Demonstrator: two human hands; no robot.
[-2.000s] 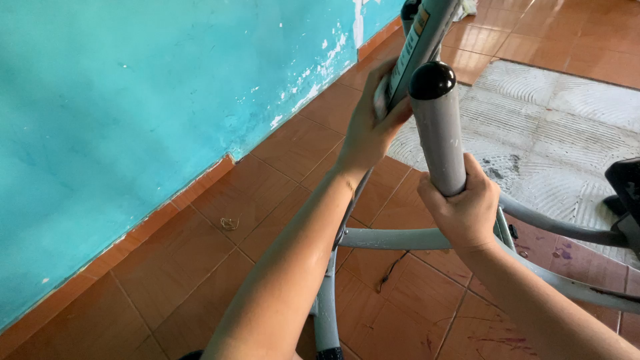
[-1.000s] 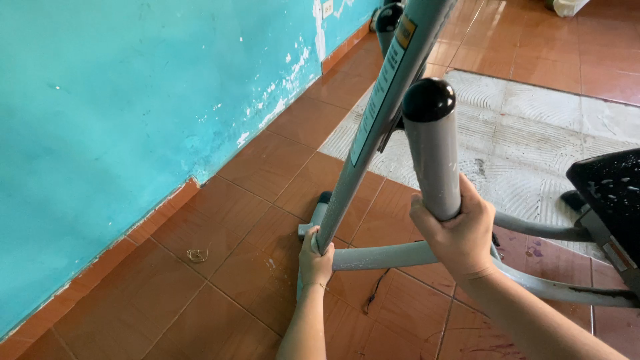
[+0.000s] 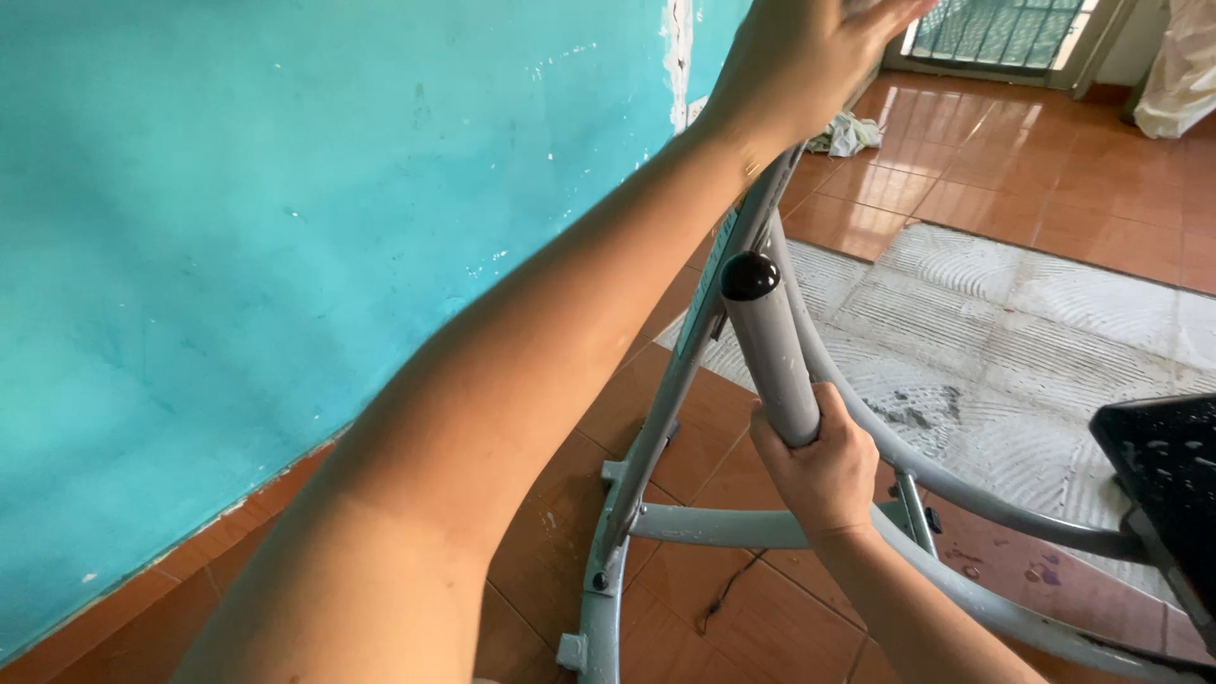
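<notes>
A grey metal frame [image 3: 727, 527] of what looks like an exercise machine stands beside the wall, with a slanted upright post [image 3: 668, 418] bearing a label. My right hand [image 3: 831, 465] is wrapped around the lower end of a grey foam handle grip [image 3: 774, 356] with a black end cap. My left hand [image 3: 807, 57] reaches up to the top edge of the view, near the upper part of the post; its fingers are partly cut off, and whether it holds anything is not clear.
A turquoise wall [image 3: 237, 209] with peeling paint runs along the left. Brown floor tiles [image 3: 703, 608] surround a patch of ridged grey mortar [image 3: 1007, 332]. A black textured part [image 3: 1164, 494] is at the right. A crumpled cloth [image 3: 845, 135] lies farther back, before a barred door [image 3: 993, 33].
My left hand has left the low part of the post and moved up to the top of the view. My right hand stays on the foam grip. The view has tilted up.
</notes>
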